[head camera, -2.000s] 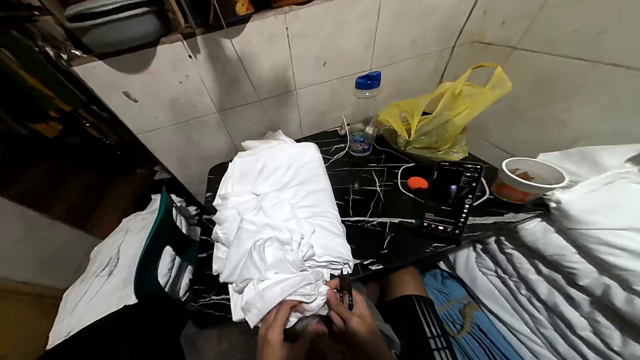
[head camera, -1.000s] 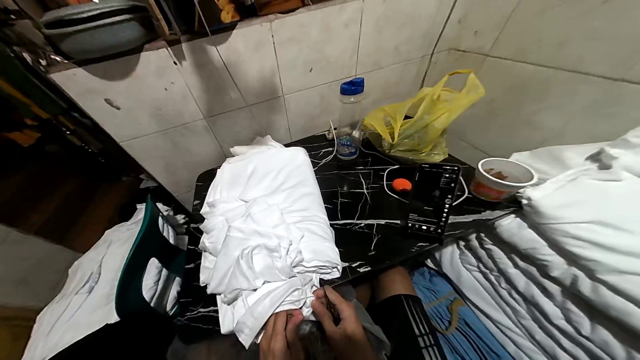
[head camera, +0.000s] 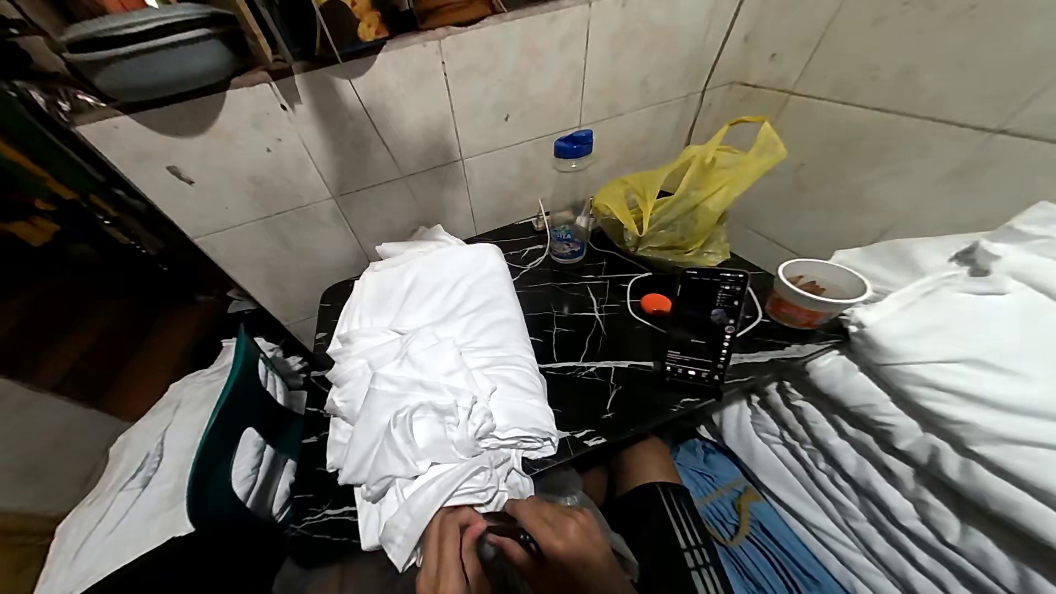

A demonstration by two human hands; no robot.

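A stack of white cloth lies on a black marble-patterned table, its near end bunched over the table's edge. My left hand grips the near edge of this cloth at the bottom of the view. Close beside it on the right, my right hand is closed on a small dark tool, whose kind I cannot tell. The tool's tip is at the cloth's edge, between the two hands. My fingers partly hide both the tool and the cloth there.
Behind the cloth stand a clear plastic bottle with a blue cap and a yellow plastic bag. A phone, an orange round object and a white tub are to the right. A green chair stands left; white cloth is heaped right.
Both hands remain at the cloth's near edge. The dark tool stood more upright in my right hand two seconds ago and now lies lower, across between my hands.
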